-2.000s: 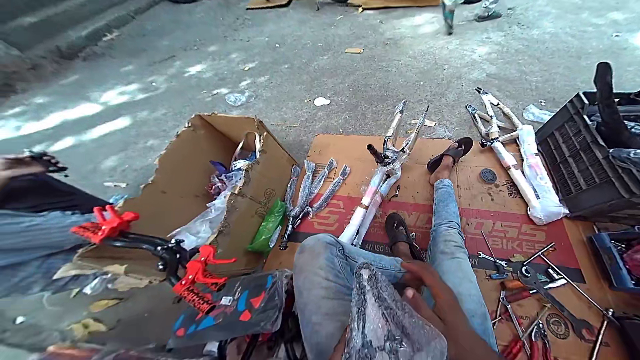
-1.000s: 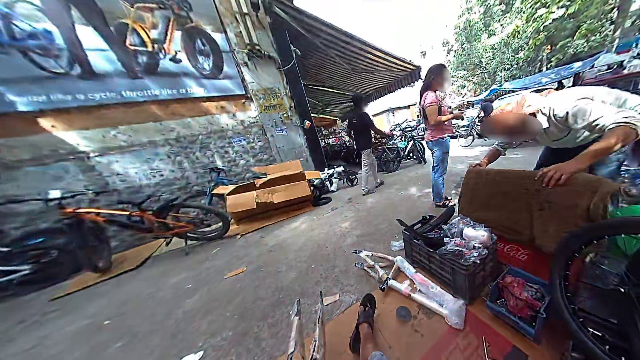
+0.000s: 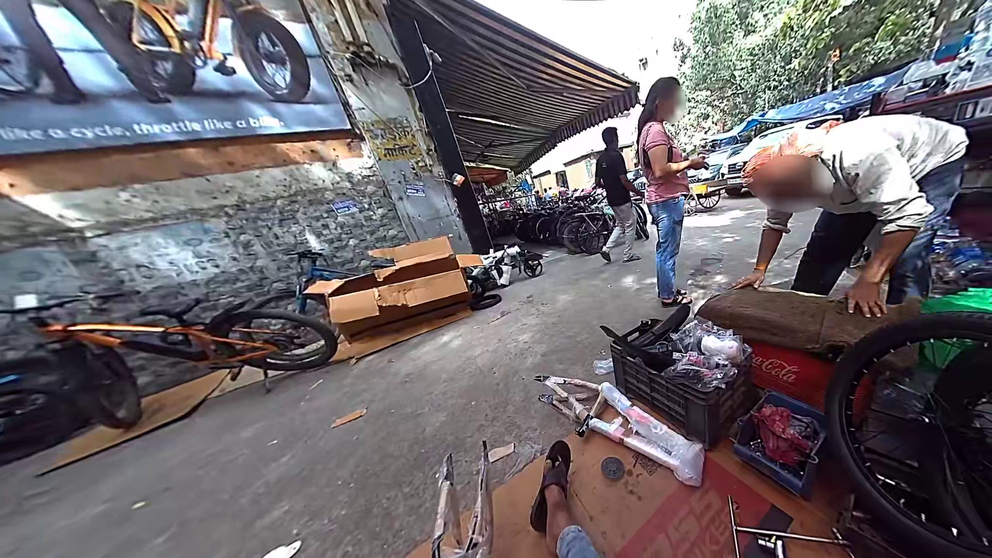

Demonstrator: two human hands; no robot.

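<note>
Neither of my hands shows in the view of now. At the bottom, my sandalled foot (image 3: 552, 484) rests on a flat cardboard sheet (image 3: 597, 504). Left of it, the ends of a plastic-wrapped bicycle frame part (image 3: 465, 511) rise into view. Right of the foot lies another wrapped bicycle frame part (image 3: 635, 438). A metal T-shaped wrench (image 3: 783, 533) is at the lower right, by the cardboard's printed area.
A black crate (image 3: 697, 407) holds bagged parts, beside a blue bin (image 3: 810, 465) and a bicycle wheel (image 3: 845, 434). A person (image 3: 868, 178) bends over a brown cloth (image 3: 790, 318) on a red crate (image 3: 763, 380). An orange bicycle (image 3: 194, 349) stands left.
The view has swung up and right from my lap to the street. My hand, seen low in the oldest frame, is out of view. The bending person's hands now press on the brown cloth, which lies flatter.
</note>
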